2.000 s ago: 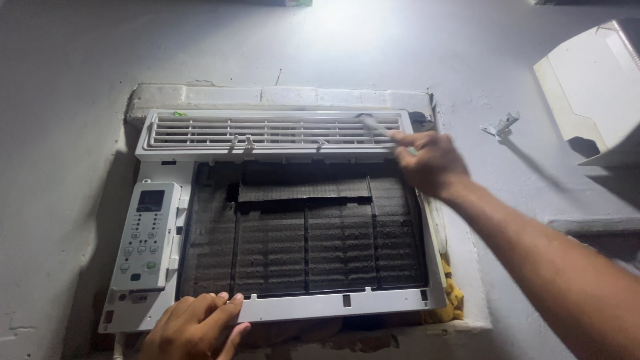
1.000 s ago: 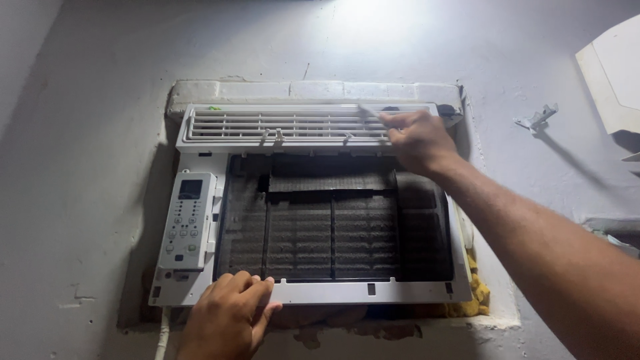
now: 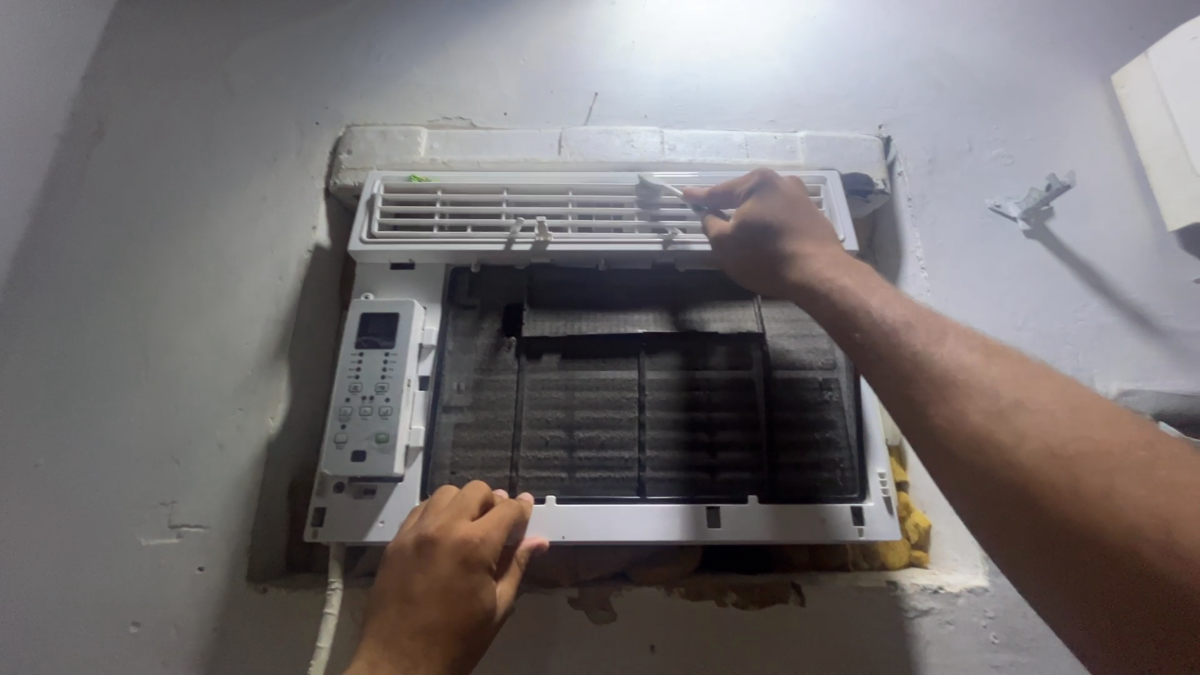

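Observation:
A white window air conditioner [image 3: 600, 525] sits in a wall opening with its front cover off. My right hand [image 3: 773, 230] grips a small brush [image 3: 659, 186], its bristles at the upper edge of the louvered air vent [image 3: 450, 211]. Below the vent, a dark, dusty filter mesh [image 3: 581, 412] fills the frame. My left hand [image 3: 459, 553] rests on the bottom edge of the frame, fingertips over its lip near the lower left corner; its palm is hidden. The control panel [image 3: 372, 389], with a small display and buttons, is at the left side.
A white power cord [image 3: 328, 609] hangs below the unit's left end. Yellow foam or cloth [image 3: 909, 525] fills the gap at the lower right. A metal bracket [image 3: 1031, 200] sticks out of the wall at right, and a white casing [image 3: 1162, 131] stands at the far right edge.
My right hand, with the brush, has moved left along the top of the vent. My left hand stays at the bottom edge. The view has shifted.

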